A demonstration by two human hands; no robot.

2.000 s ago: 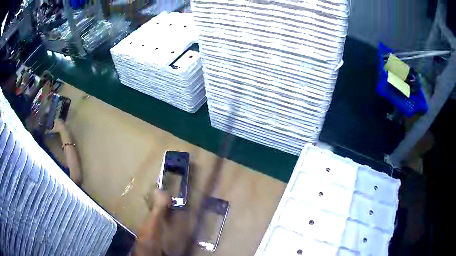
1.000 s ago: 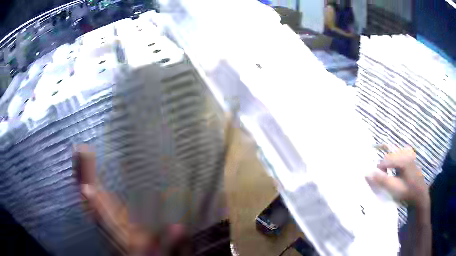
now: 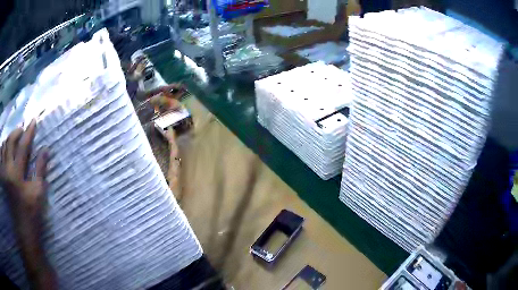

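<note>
My left hand (image 3: 25,184) is at the far left, fingers apart, laid against the side of the tall white tray stack (image 3: 125,192). Only a small skin-coloured patch of what looks like my right hand (image 3: 460,285) shows at the lower right edge, beside an open white tray (image 3: 419,253). Phone middle frames (image 3: 426,273) lie in that tray's pockets. A small dark stack of middle frames (image 3: 294,218) lies on the tan bench. A single middle frame (image 3: 313,277) lies near it, cut off by the bottom edge.
A tall tray stack (image 3: 414,124) stands at the back right, beside a lower one (image 3: 298,122) with a dark frame on top. A coworker's hands (image 3: 170,133) hold a light phone-sized part beyond the left stack. A green surface (image 3: 272,161) runs behind the tan bench (image 3: 227,187).
The view has swung left. The white tray held up by my right hand a second ago no longer crosses the view. My left hand is now on the left stack. The right tray, empty earlier, now shows frames.
</note>
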